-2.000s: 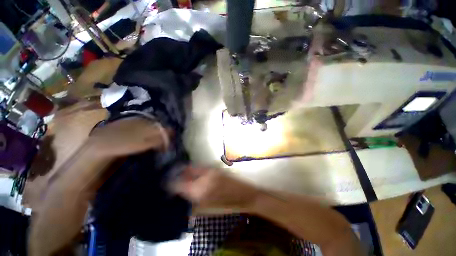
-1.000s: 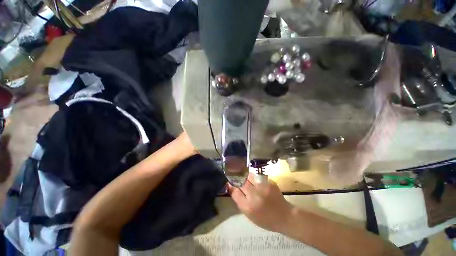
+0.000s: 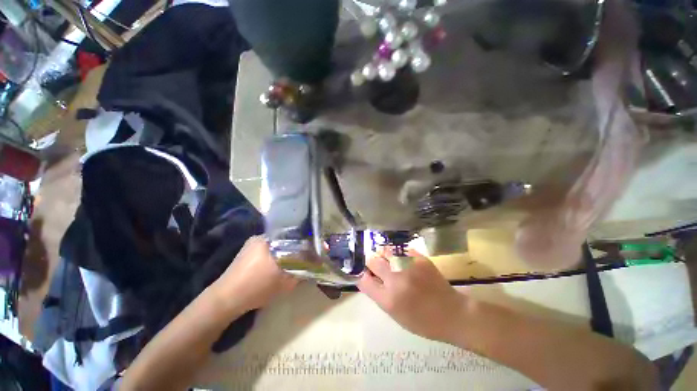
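Note:
A black garment with light grey panels (image 3: 145,198) lies heaped left of the cream sewing machine head (image 3: 474,114). My right hand (image 3: 416,290) is at the needle area, fingertips beside the presser foot (image 3: 393,243). My left hand (image 3: 264,271) is at the left end of the head, its fingers partly hidden behind the shiny metal guard (image 3: 290,198). A bit of dark cloth shows below the guard, between the hands. What each hand's fingertips hold is hidden or too small to tell.
A dark green-grey cylinder (image 3: 290,38) stands over the head. Pearl-headed pins (image 3: 393,46) and a pink cloth scrap (image 3: 596,183) are on the head. The brown side table (image 3: 57,191) is at left. A green object (image 3: 646,254) lies at right.
The view has moved closer over the machine head. The black cloth in front of the left hand has shifted away left, and the left hand now shows left of the guard. The right hand stays by the needle.

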